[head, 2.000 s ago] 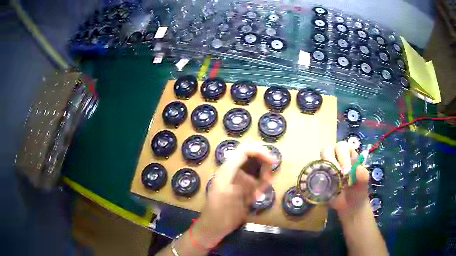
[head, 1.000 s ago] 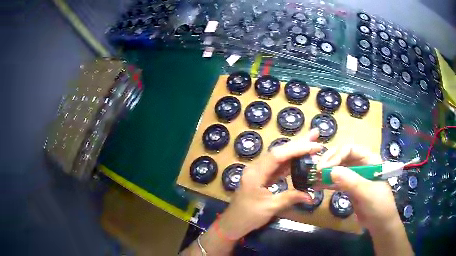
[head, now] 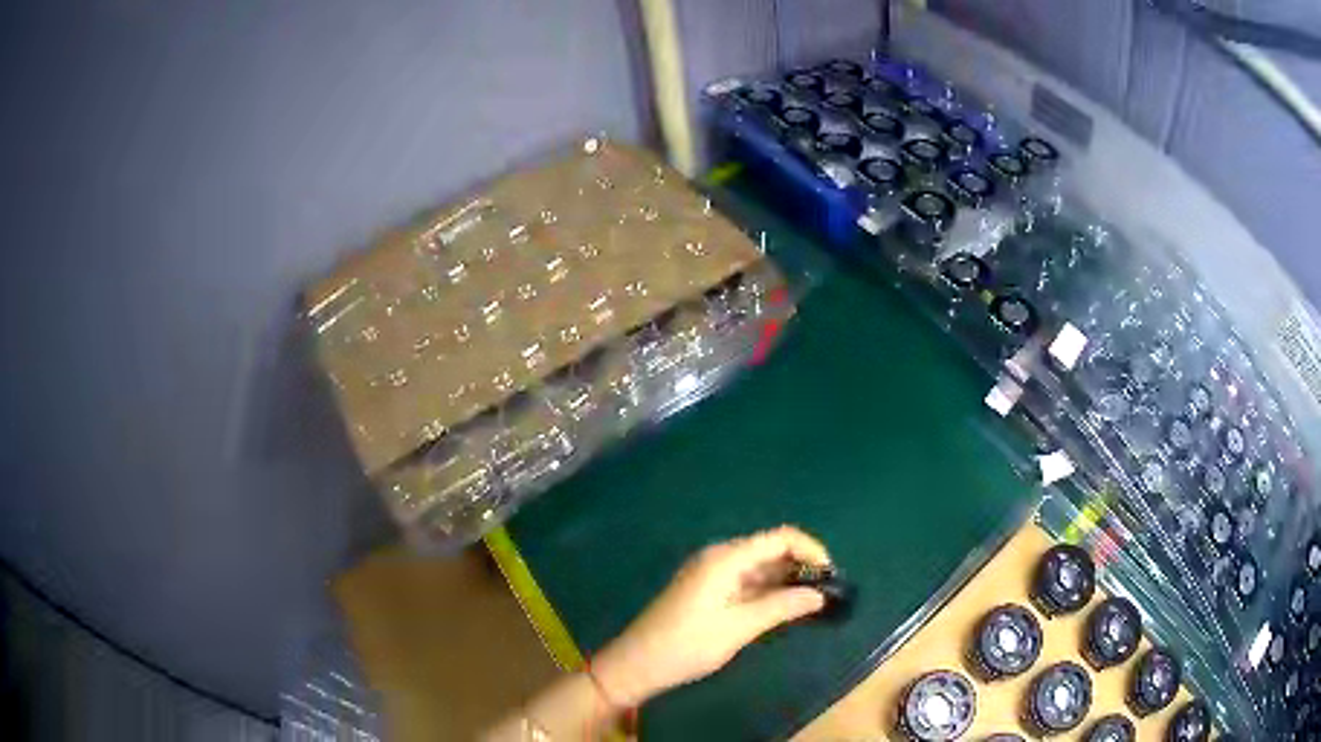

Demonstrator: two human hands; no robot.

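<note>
My left hand [head: 724, 602] is over the green mat at the lower middle, its fingers pinched on a small dark disc [head: 829, 584], likely a speaker driver, partly hidden by the fingers. Rows of black discs [head: 1005, 639] with pale centres stand on the tan cardboard sheet [head: 865, 705] at the lower right, cut off by the picture's edge. My right hand and the green probe are out of the picture.
A stack of packed trays [head: 522, 276], tan on top with glossy plastic, stands at the left. A blue tray [head: 794, 184] and clear blister trays of discs [head: 1145, 380] run along the far and right side. A cardboard box [head: 435, 638] is below the bench edge.
The view has swung left, and the sheet of discs has shifted to the lower right. My left hand has left the sheet, holding a disc. My right hand and the probe have gone out of view.
</note>
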